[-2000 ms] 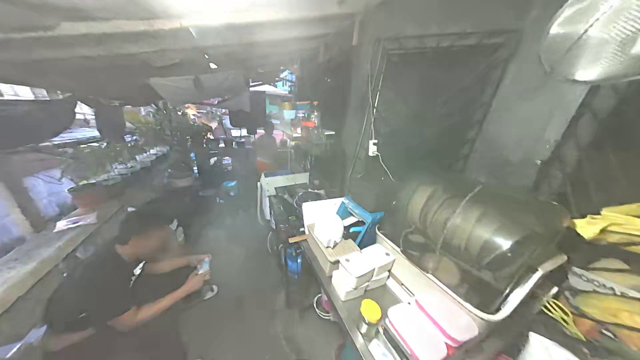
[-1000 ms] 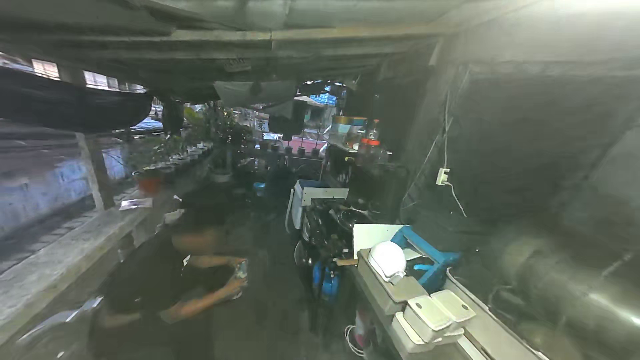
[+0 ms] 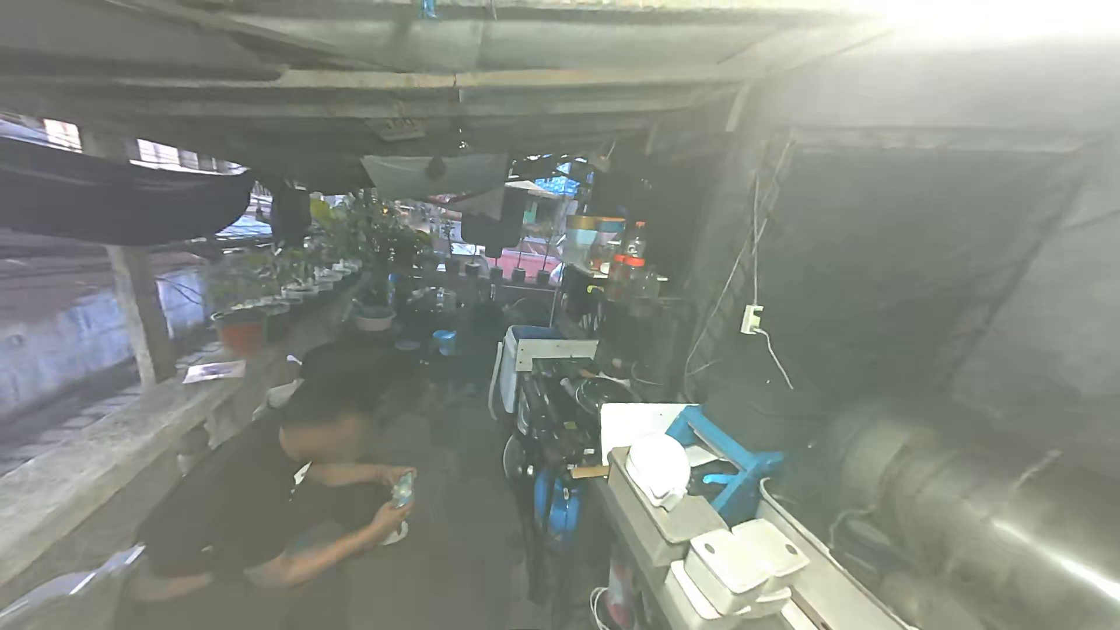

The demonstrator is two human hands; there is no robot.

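Observation:
Neither my left hand nor my right hand shows in the head view. At the lower right, white lidded plastic containers stand on a narrow table. Behind them a round white object rests on a grey box, beside a blue plastic frame-like object. At the lower left another person in dark clothes leans forward and holds a small object in both hands.
A concrete ledge runs along the left, with potted plants on it. A cooler box and dark cookware stand mid-view. A large shiny cylinder lies at the right. A socket hangs on the wall.
The view has swung up and to the right-hand things' cost, so the pink-lidded containers and yellow-lidded jar seen earlier are out of view. The other person stays bent over the small object.

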